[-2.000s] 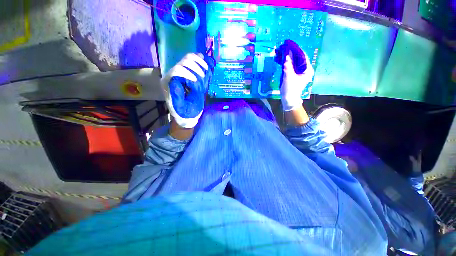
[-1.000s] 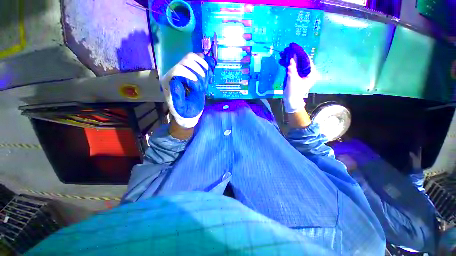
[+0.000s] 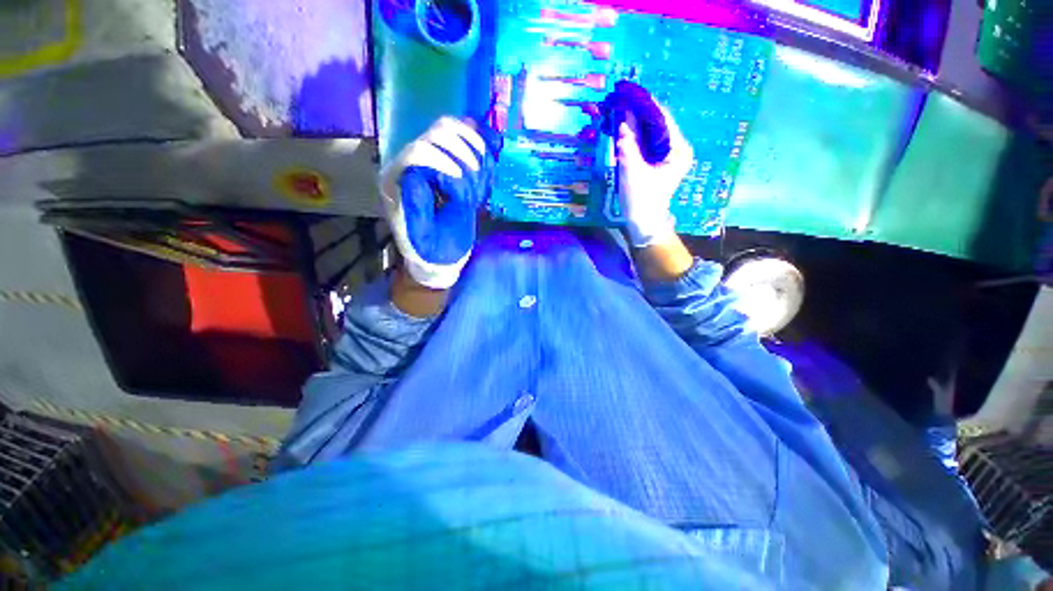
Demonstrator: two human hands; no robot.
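Note:
A teal-blue printed circuit board [image 3: 704, 121] lies on the glossy green surface in front of me, with bars with pink-red ends and a white glare spot on it. My right hand [image 3: 654, 173], in a white glove, is closed on a dark-handled tool [image 3: 642, 120] over the middle of the board; its dark tip points left, towards the bars. My left hand [image 3: 439, 202], in a white and blue glove, is curled at the board's left edge. A small dark tool [image 3: 493, 136] shows at its fingertips, largely hidden.
A blue ring [image 3: 446, 19] stands left of the board at the top. A black bin [image 3: 110, 329] with red contents is at lower left. A bright round lamp-like object [image 3: 764, 291] is below the bench edge, right of my right wrist. Part of another person's sleeve [image 3: 941, 444] shows at lower right.
My right hand has moved left with the dark-handled tool, to beside the bars. My left hand keeps its place at the board's left edge. The whole view has shifted slightly.

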